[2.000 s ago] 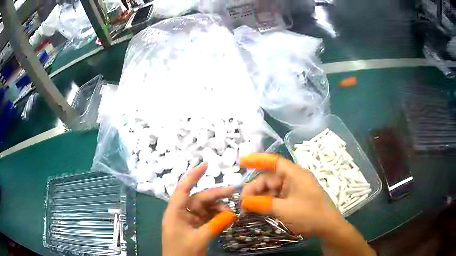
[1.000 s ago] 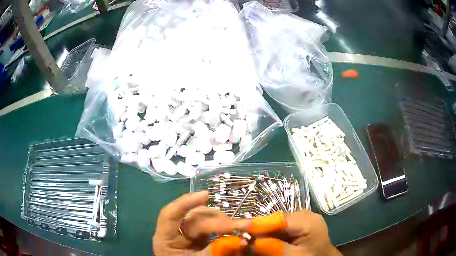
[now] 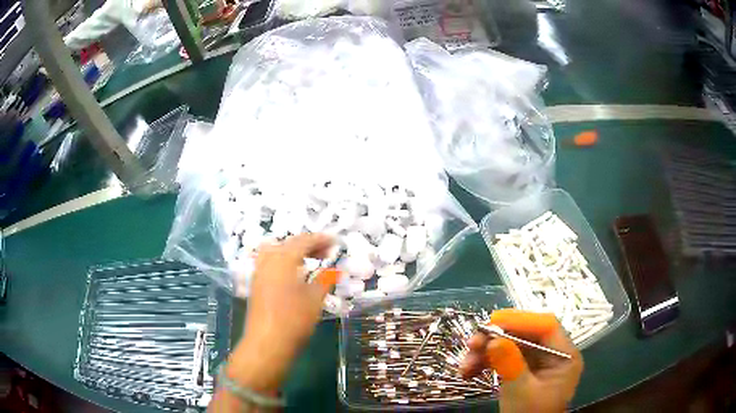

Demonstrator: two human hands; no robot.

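A large clear bag [image 3: 323,121] holds a heap of white plastic caps [image 3: 363,254]. My left hand [image 3: 282,282], with an orange cot on the thumb, is over the near edge of the caps. Its finger and thumb tips are blurred among them, and whether a cap is between them cannot be told. My right hand [image 3: 529,359], with orange cots, holds a thin metal rod [image 3: 537,345] pointing right. A clear box of rods [image 3: 403,355] lies between my hands, and my right hand covers its right end. A clear box of white sleeves [image 3: 553,274] stands behind my right hand.
A slotted tray [image 3: 149,335] with a few white-ended pieces lies at the left. A smartphone [image 3: 648,274] and another slotted tray [image 3: 710,206] lie at the right. A loose orange cot [image 3: 585,139] and a smaller clear bag [image 3: 496,121] lie farther back. A metal post [image 3: 85,105] stands at the upper left.
My hands, together over the rod box a second ago, are now apart. My left hand has moved forward and left to the caps. My right hand has moved right, and its rod now shows.
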